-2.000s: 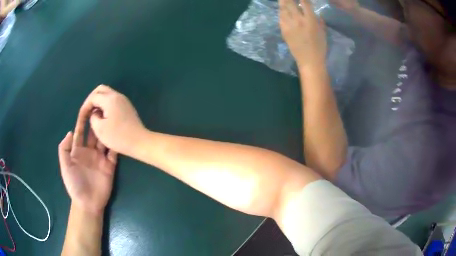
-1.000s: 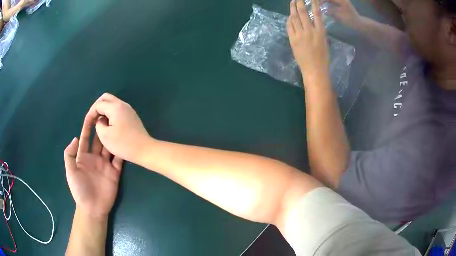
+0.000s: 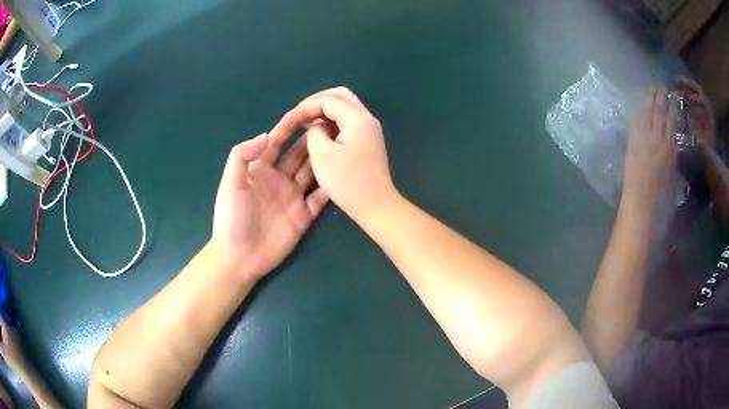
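Observation:
My left hand [image 3: 270, 204] is over the dark green table [image 3: 448, 112], palm up, with its fingers loosely bent and spread. No item shows in its palm. My right hand [image 3: 348, 152] is curled above the left fingers, back of the hand up, and its bent fingers meet or overlap them. A small gap shows between the two hands. No item is visible at the right fingertips, but their inner side is hidden.
White cables [image 3: 120, 172] and a red cable [image 3: 89, 132] lie tangled at the left, beside a white plug [image 3: 37, 144] on an upright support. At the right, a neighbour's hands are on a clear plastic bag [image 3: 587, 128]. Another person's arm shows at lower left.
The view has shifted left, so my hands appear nearer the middle, with more cables showing and the neighbour farther right. My hands keep nearly the same pose against each other.

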